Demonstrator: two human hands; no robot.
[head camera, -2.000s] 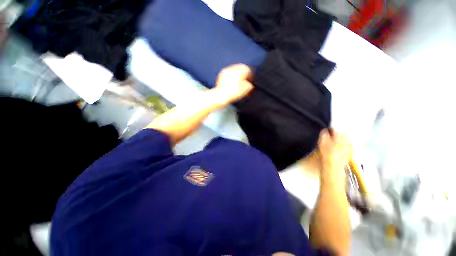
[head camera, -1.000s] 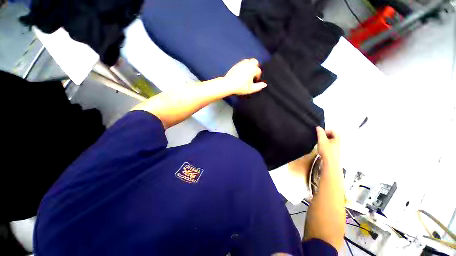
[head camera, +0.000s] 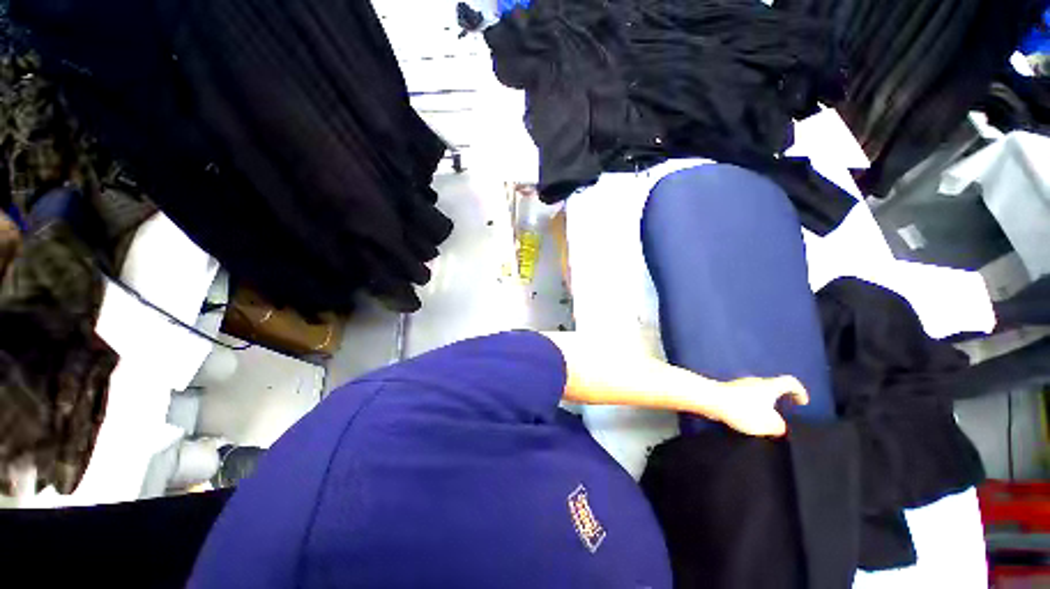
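Observation:
The black garment (head camera: 737, 506) is pulled over the near end of the navy padded board (head camera: 737, 276), and more of its cloth (head camera: 904, 403) hangs in folds along the board's right side. My left hand (head camera: 754, 405) is bare and lies on the board at the garment's upper edge. Its fingers are bent, with a small gap between thumb and finger; whether they pinch the cloth cannot be told. My right hand is out of the picture. The garment's lower part is cut off by the bottom edge.
A crumpled black garment pile (head camera: 668, 86) lies beyond the board's far end. Long black garments (head camera: 288, 138) hang at upper left, with more (head camera: 921, 69) at upper right. A brown box (head camera: 276, 322) is at left. A red object (head camera: 1019, 518) is at lower right.
The view has swung left, so the board and garment now sit at right and my right hand has left the picture. My left hand remains by the garment's upper edge.

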